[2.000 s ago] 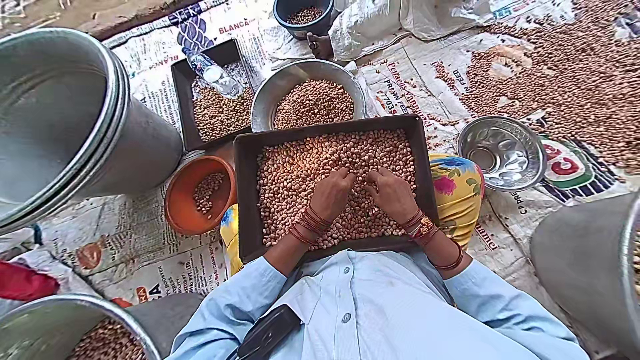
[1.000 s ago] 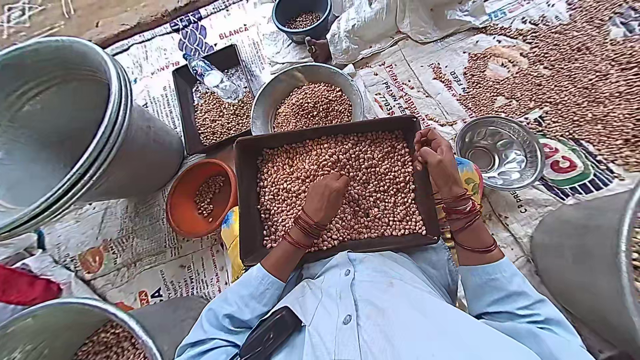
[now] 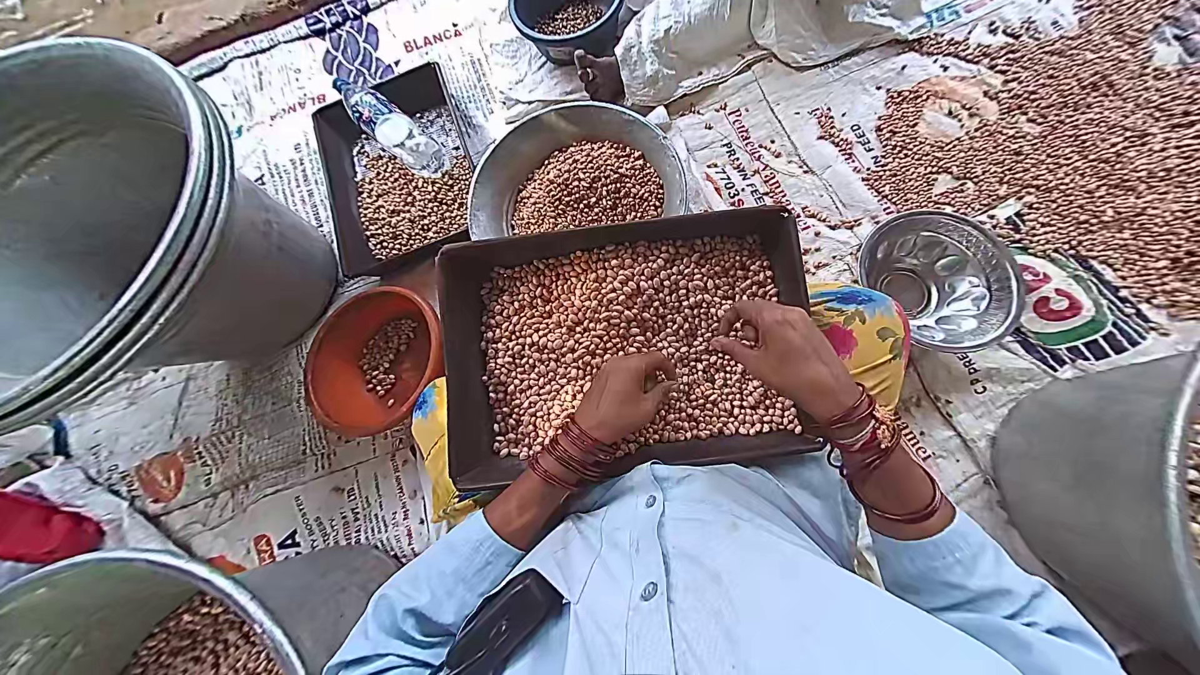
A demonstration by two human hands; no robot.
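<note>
A dark rectangular tray point(image 3: 460, 375) filled with small pinkish-brown nuts or seeds point(image 3: 562, 319) rests on my lap. My left hand point(image 3: 626, 394) is over the lower middle of the tray, its fingers curled down at the nuts. Over the tray's right part is my right hand point(image 3: 773, 347), with thumb and forefinger bent toward each other just above the nuts. Whether either hand pinches a nut is too small to tell. Several bangles circle both wrists. Touching or close beyond the far rim stands a metal basin point(image 3: 487, 192) of browner nuts.
An orange bowl point(image 3: 323, 375) with a few nuts stands left, below a second dark tray point(image 3: 337, 178) holding nuts and a plastic bottle point(image 3: 398, 131). Large metal tubs point(image 3: 253, 272) flank me. At right are a steel bowl point(image 3: 984, 281) and nuts spread on printed sacks. A blue bucket point(image 3: 572, 42) stands beyond.
My right hand has moved from the tray's right rim back in over the nuts. My left hand stays over the tray's lower middle.
</note>
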